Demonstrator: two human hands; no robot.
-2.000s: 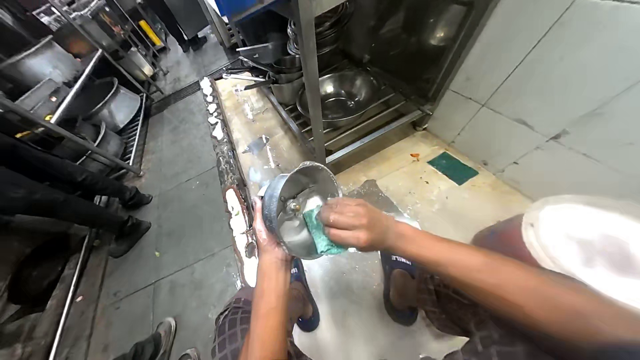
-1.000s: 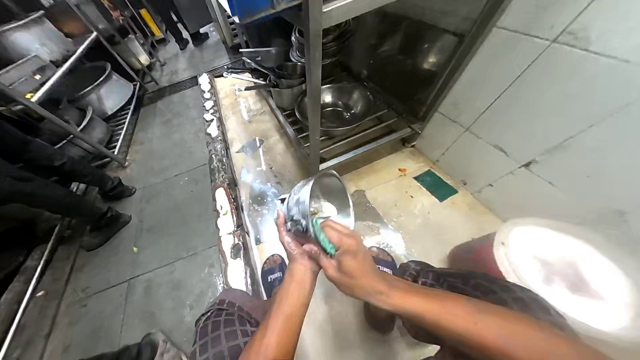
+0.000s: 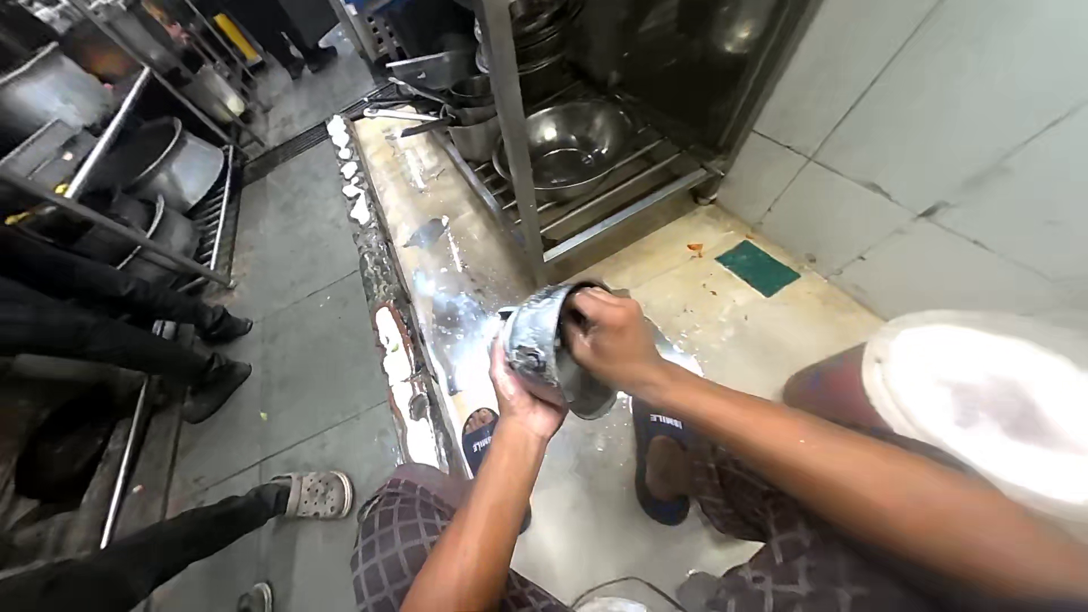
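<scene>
A round metal pot (image 3: 544, 340) is tilted on its side between my hands, with its mouth turned to the right. My left hand (image 3: 527, 399) grips it from below and from the left, the palm against its outer wall. Inside the mouth is my right hand (image 3: 608, 331), its fingers curled. The green scouring pad seen earlier is hidden now, so what the right hand holds does not show. Wet, soapy patches lie on the pale floor beneath the pot.
A metal rack (image 3: 629, 229) ahead holds a large steel bowl (image 3: 565, 144) and pans. A green pad (image 3: 758, 268) lies by the tiled wall. At right stands a white-topped bucket (image 3: 977, 408). People in dark trousers stand at left, near a rack of large pots (image 3: 174, 161).
The pot has turned so its mouth faces right rather than up toward me. My right hand has moved deeper into it, and the green scouring pad has gone out of sight.
</scene>
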